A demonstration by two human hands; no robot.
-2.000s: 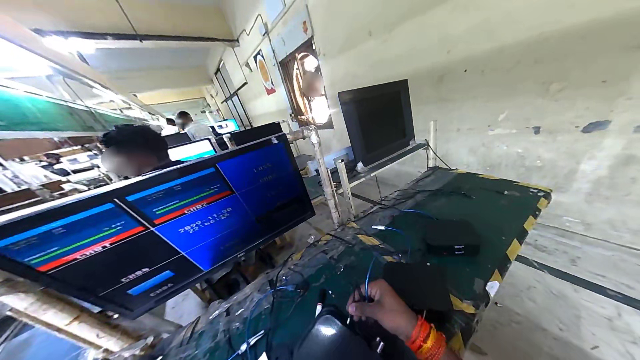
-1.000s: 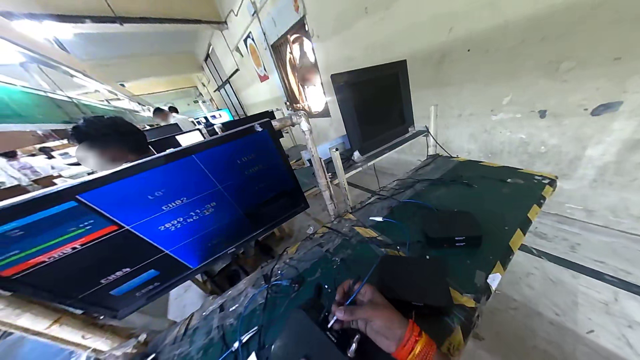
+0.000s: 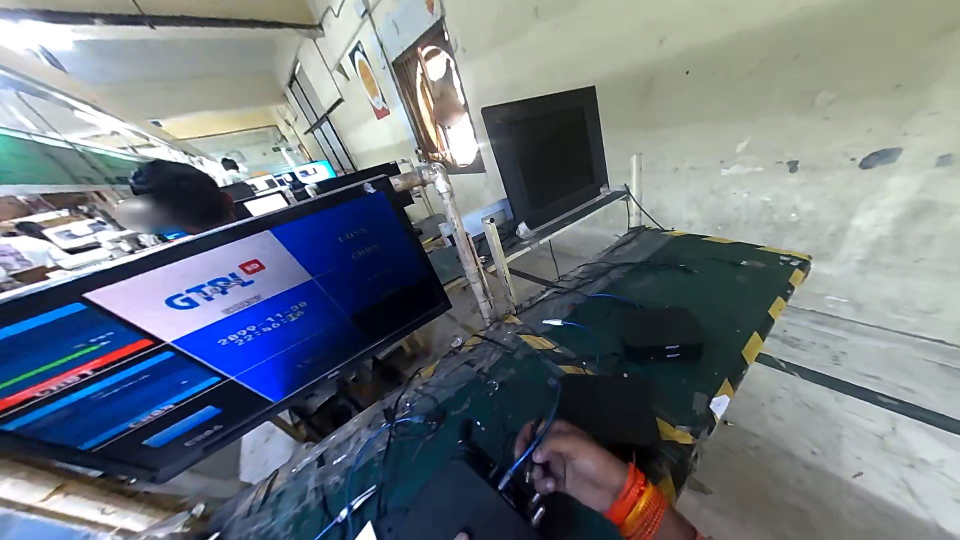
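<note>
My right hand (image 3: 566, 461), with orange and red threads at the wrist, is at the rear edge of a black box (image 3: 457, 506) at the bottom of the view. Its fingers are around a blue cable (image 3: 541, 446) whose end reaches the connectors along that edge. Of my left hand only a fingertip (image 3: 462, 535) shows at the bottom edge, by the box; the rest is hidden. Another flat black box (image 3: 607, 405) lies just beyond my right hand, and a stack of black boxes (image 3: 661, 334) sits farther back on the green mat (image 3: 712, 289).
A large monitor (image 3: 300, 300) with a split picture stands at the left on a pipe frame (image 3: 457, 225). A dark monitor (image 3: 551, 157) stands behind the bench. Loose cables (image 3: 375, 450) lie at the left. Yellow and black tape (image 3: 752, 346) marks the bench edge. A person (image 3: 184, 196) is beyond the large monitor.
One section of the large monitor's picture has changed from blue to a white logo screen. My right hand stays by the connector edge of the near box with the blue cable.
</note>
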